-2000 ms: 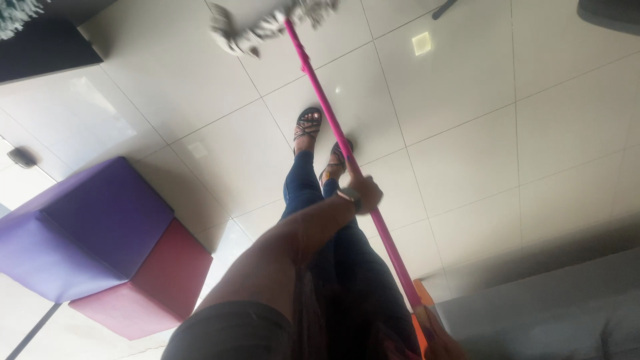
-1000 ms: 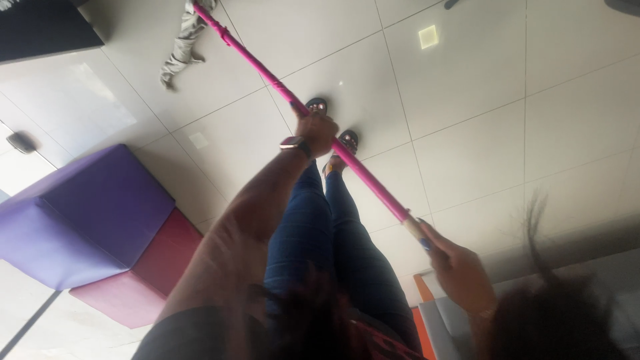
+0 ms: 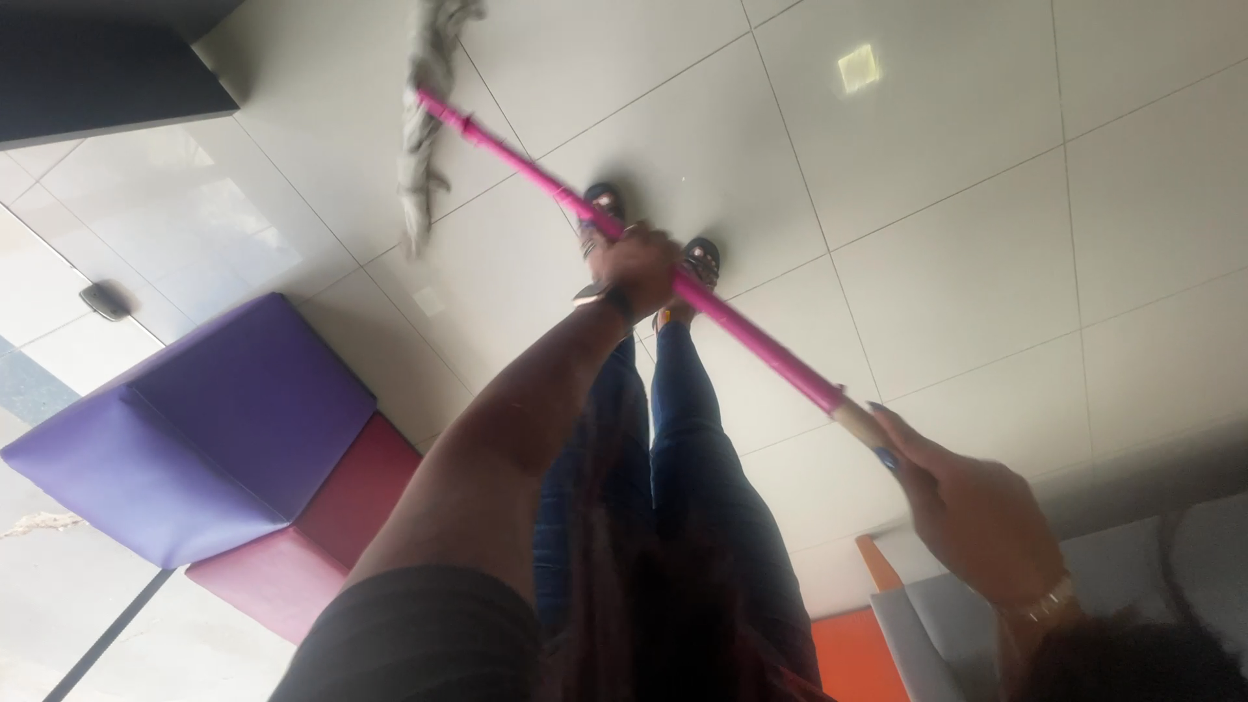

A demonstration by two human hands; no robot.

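Observation:
A pink mop handle (image 3: 756,336) runs slantwise across the head view, from upper left to lower right. My left hand (image 3: 634,268), with a dark band at the wrist, is closed around its middle, above my sandalled feet. At the handle's bare, pale lower-right end, my right hand (image 3: 975,517) grips it, a bracelet on that wrist. The grey-white mop head (image 3: 424,146) lies stretched out on the tiled floor at the upper left, somewhat blurred.
Purple (image 3: 244,400) and red (image 3: 361,487) padded cube seats stand at the left, near a glass panel with a metal fitting (image 3: 105,299). A dark furniture edge (image 3: 107,83) is at the upper left. Grey (image 3: 921,634) and orange (image 3: 858,653) seating is at the lower right.
Two seconds ago the mop head was at the top middle; it has swung left. My right hand, hidden from sight then, shows on the handle's end from one second ago on.

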